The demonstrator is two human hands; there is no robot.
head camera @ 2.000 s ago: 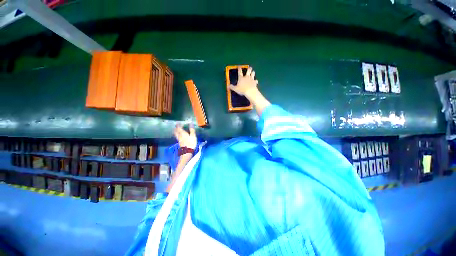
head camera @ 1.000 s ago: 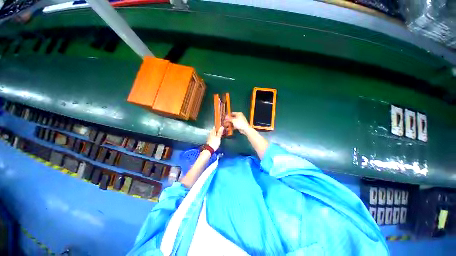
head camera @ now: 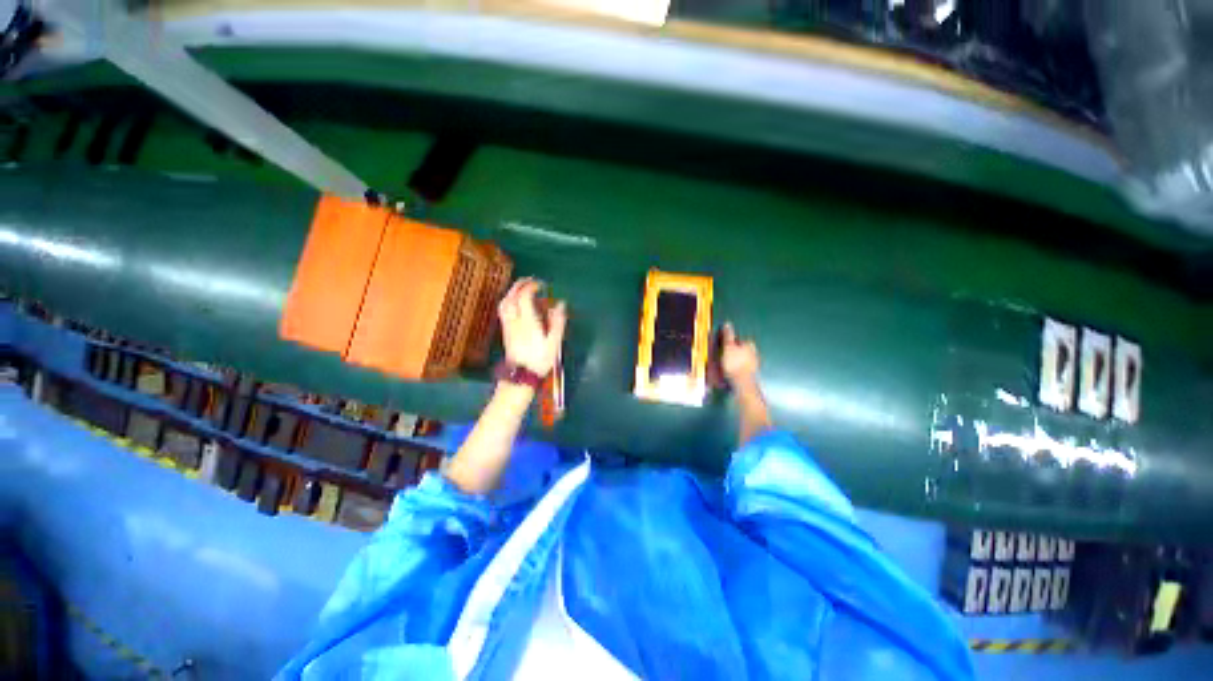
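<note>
An orange fixture (head camera: pixel 644 339) with a dark, shiny rectangular panel (head camera: pixel 674 333) inside lies on the green bench. My left hand (head camera: pixel 532 335) is around the upper part of a narrow orange fixture (head camera: pixel 552 397), left of the framed panel; its lower end shows below my palm. My right hand (head camera: pixel 740 362) is close against the right side of the framed panel, fingers pointing forward. It is small and blurred; whether it holds anything cannot be told. Orange stacked fixtures (head camera: pixel 399 295) stand to the left of my left hand.
Three white-framed parts (head camera: pixel 1093 370) lie on the bench at right, near a shiny clear sheet (head camera: pixel 1018 446). A tray of similar parts (head camera: pixel 1018 589) is below the bench. Rows of metal blocks (head camera: pixel 266 452) stand low at left. A grey bar (head camera: pixel 246 113) slants over the bench at upper left.
My right hand has left the narrow fixture and moved right, beyond the framed panel. My left hand has moved up over the narrow fixture. The camera view has shifted.
</note>
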